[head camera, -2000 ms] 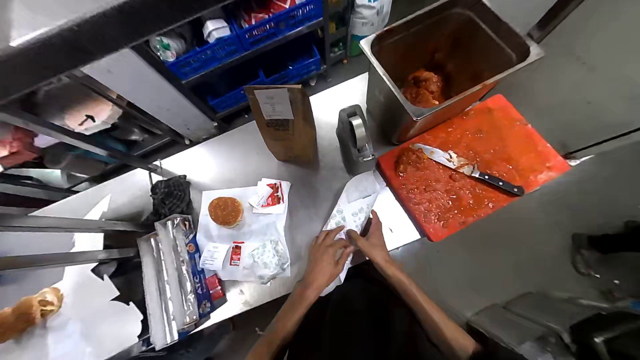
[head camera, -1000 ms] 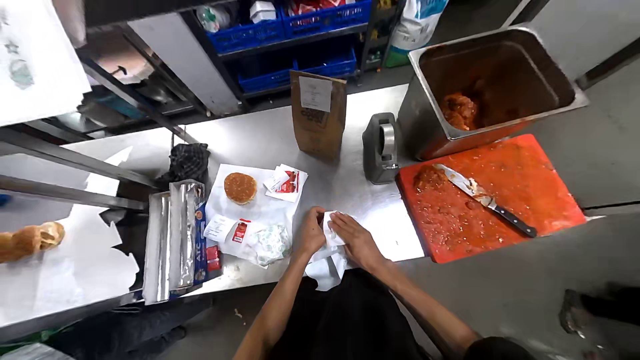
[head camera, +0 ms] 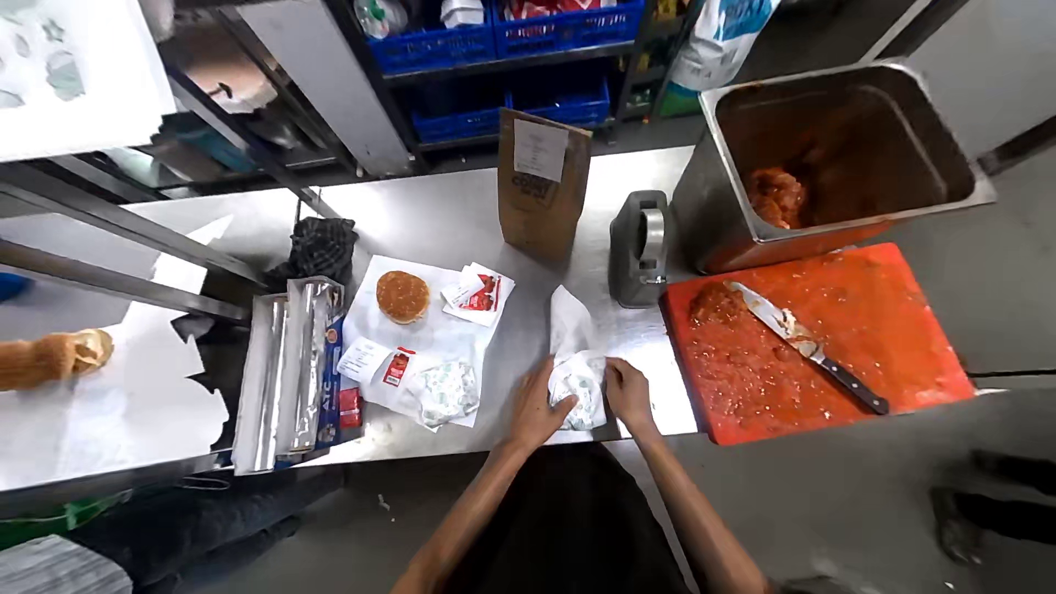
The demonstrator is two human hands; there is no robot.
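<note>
A paper-wrapped bundle (head camera: 580, 396) lies at the front edge of the steel counter (head camera: 429, 198), a loose flap of paper stretching away from me. My left hand (head camera: 535, 408) grips its left side, thumb on top. On its right side, my right hand (head camera: 629, 394) holds the paper with bent fingers. To the left, a white sheet (head camera: 369, 303) carries a round bun (head camera: 403, 297), ketchup sachets (head camera: 481, 293), a printed slip (head camera: 363, 360) and another wrapped bundle (head camera: 446, 393). A brown paper bag (head camera: 542, 198) stands beyond my hands.
At right, a knife (head camera: 804, 346) lies on a sauce-smeared red cutting board (head camera: 866, 305), below a deep steel container (head camera: 858, 214) with red meat. A grey metal box with a handle (head camera: 640, 247) stands beside it. Foil rolls (head camera: 289, 371) and a dark cloth (head camera: 318, 247) are left.
The wrapped bundle now lies on the counter with its paper flap stretched away from me; a second ago my hands were close together over bunched paper. My hands are now apart, on either side of it.
</note>
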